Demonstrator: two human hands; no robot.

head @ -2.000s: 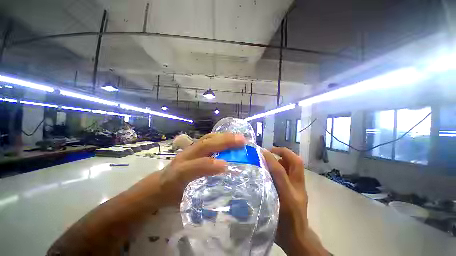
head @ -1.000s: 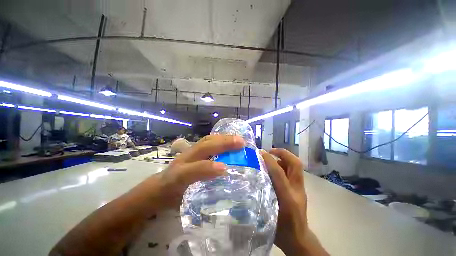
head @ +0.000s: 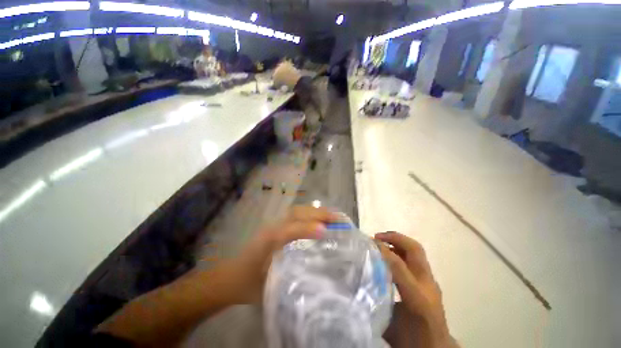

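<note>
A large clear plastic water bottle [head: 327, 292] with a blue label stands out close in front of me at the bottom centre, blurred. My left hand [head: 279, 245] wraps over its left side and top, fingers across the label. My right hand [head: 415, 285] is at its right side, fingers curled; the bottle partly hides the palm. The bottle's cap end cannot be made out.
Long white tables lie left [head: 136, 149] and right [head: 436, 156], with a scrap-littered aisle [head: 293, 177] between them. A white bucket [head: 289, 127] with a red-orange label stands in it. A long thin brown strip [head: 480, 238] and a dark bundle [head: 385, 108] lie on the right table. A person [head: 207, 63] is far left.
The view has tipped down from the ceiling to the tables and aisle. The bottle sits lower in view and shows more end-on, with both hands still at it.
</note>
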